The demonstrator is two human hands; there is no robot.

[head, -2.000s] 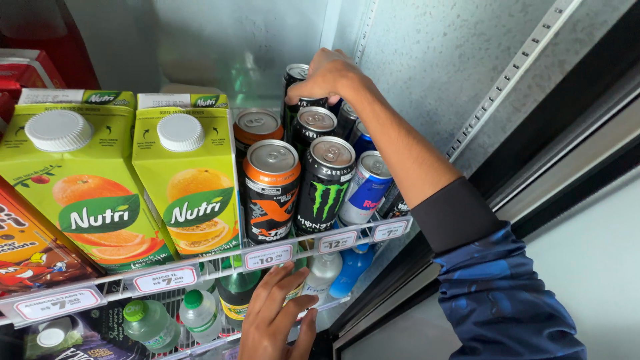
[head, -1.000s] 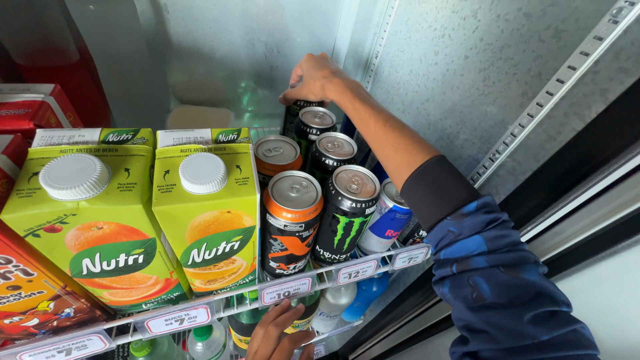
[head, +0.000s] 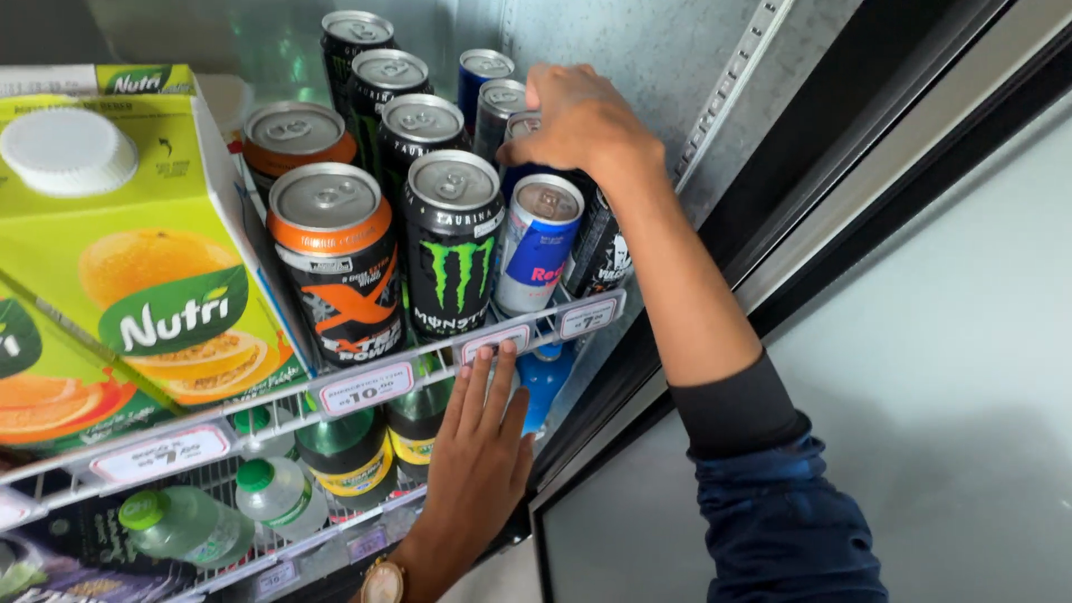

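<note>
My right hand [head: 586, 117] reaches over the slim cans at the right end of the fridge shelf, its fingers curved down; what its fingertips touch is partly hidden. In front of it stands a blue and silver Red Bull can [head: 538, 243], with a black can [head: 596, 243] to its right. A row of black Monster cans [head: 452, 251] runs back on the left, beside orange and black energy drink cans [head: 335, 260]. My left hand [head: 481, 452], a watch on its wrist, lies with fingers stretched against the shelf's front edge, fingertips on a price tag [head: 494, 343].
Nutri juice cartons [head: 176, 318] fill the shelf's left part. Green-capped bottles [head: 280, 494] stand on the wire shelf [head: 276, 553] below. A slotted metal rail [head: 729, 92] runs along the fridge's side wall, and the dark door frame [head: 804, 142] lies close to my right arm.
My right hand has moved from the back of the Monster row to the slim cans on the right. My left hand now rests farther right along the shelf edge. The view has shifted closer.
</note>
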